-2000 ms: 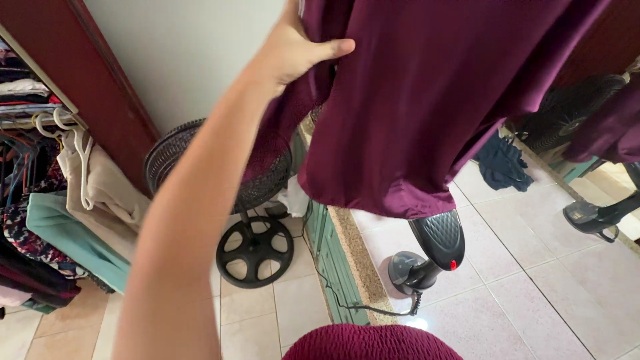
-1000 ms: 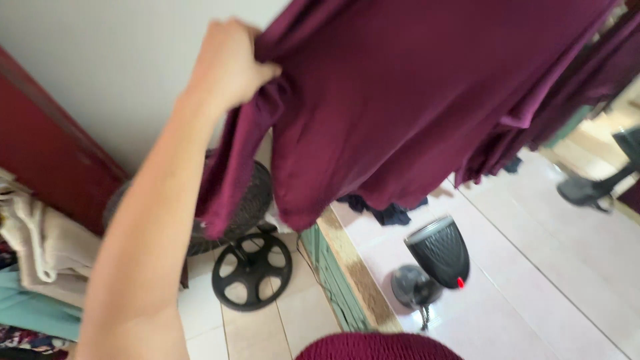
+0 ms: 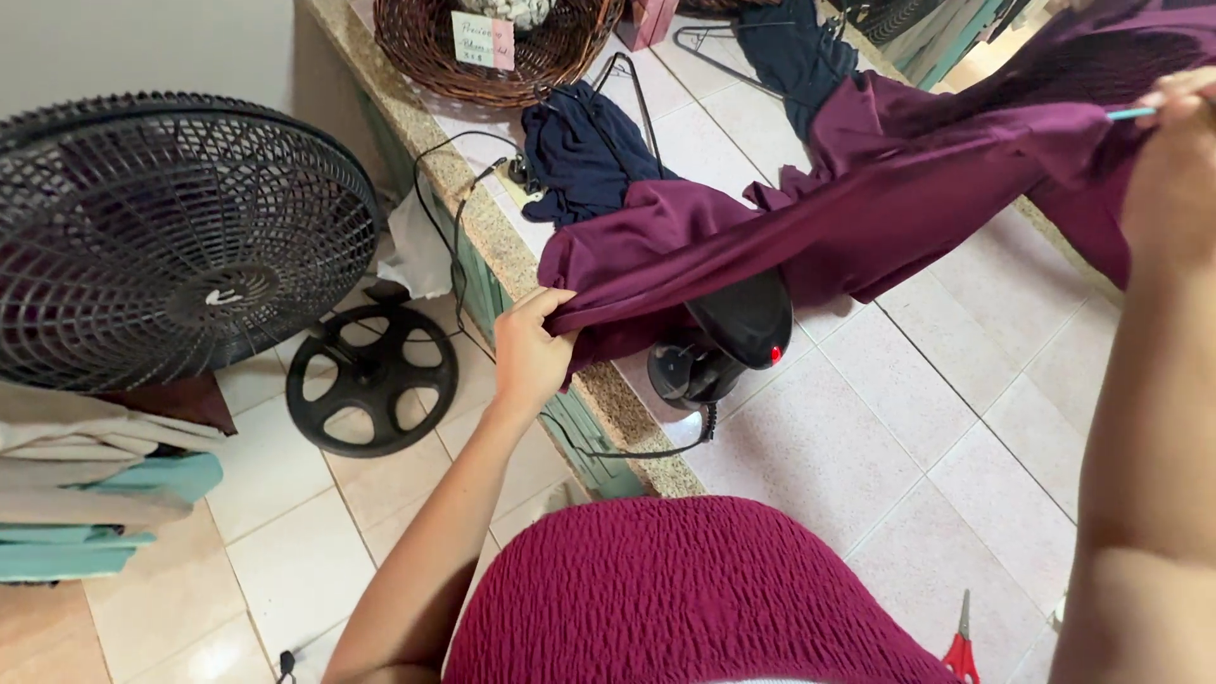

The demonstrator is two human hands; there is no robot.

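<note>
A burgundy satin garment is stretched across the tiled counter between my hands. My left hand grips its edge near the counter's front. At the upper right, my right hand holds the other end together with a thin teal item, perhaps a hanger part. Partly under the cloth stands a black handheld appliance with a red light, on a round base with a coiled cord. Dark navy cloth with a black hanger lies behind the garment.
A black fan stands at the left beside the stone-edged counter. Hanging clothes are at lower left. A wicker basket with a handwritten card is at the back. Red-handled scissors lie at lower right.
The burgundy garment, held up high before, is now lower and spread sideways over the counter. My left hand has come down to the counter edge. My right hand has come into view.
</note>
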